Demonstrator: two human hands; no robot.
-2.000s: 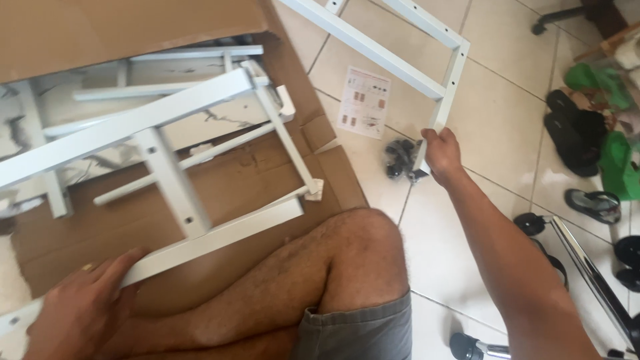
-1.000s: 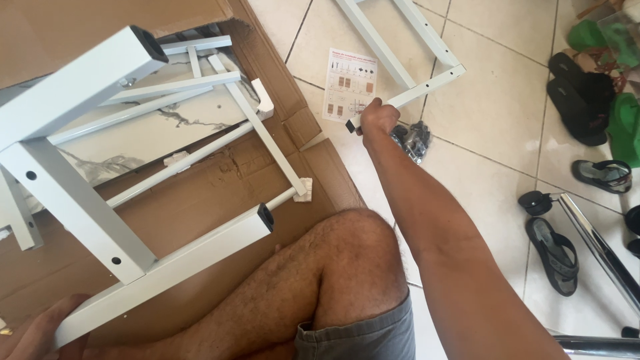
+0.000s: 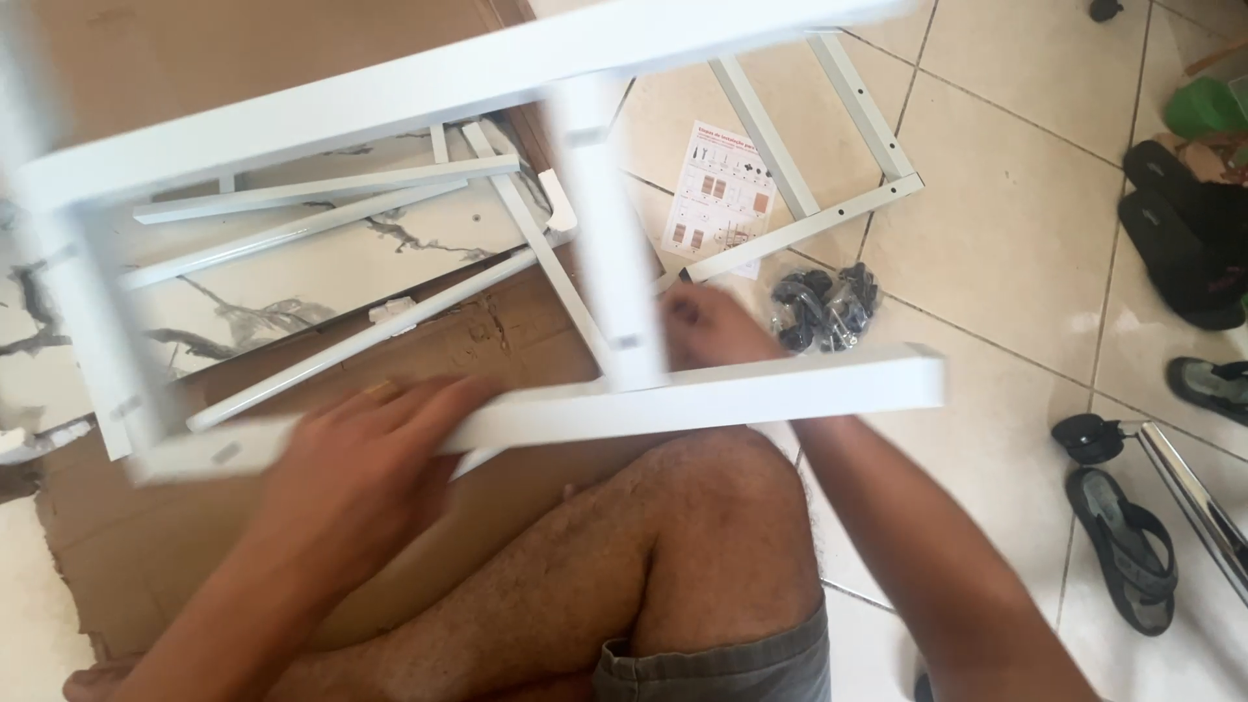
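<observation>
A white metal frame [image 3: 829,385] with square tubes and crossbars is raised over my lap, partly blurred. My left hand [image 3: 380,448] grips its near rail, left of the middle. Behind that rail is my right hand [image 3: 717,322], blurred and close to the crossbar; whether it touches the frame I cannot tell. A second white metal frame [image 3: 809,232] with screw holes lies on the floor tiles, its near end just beyond my right hand. Plastic bags of black fittings [image 3: 824,304] lie to the right of that hand, beside a printed instruction sheet [image 3: 720,195].
Cardboard [image 3: 487,331] lies under a marble-patterned panel [image 3: 390,253] and loose white tubes [image 3: 361,336] on the left. Black slippers [image 3: 1170,234], a flip-flop [image 3: 1121,551] and a chrome chair leg with a caster [image 3: 1087,439] are on the right. My bent knee [image 3: 721,487] is below the frame.
My right hand has let go of the second frame, now on the floor, and come back toward the raised frame. The raised frame has turned in my left hand and spans the view.
</observation>
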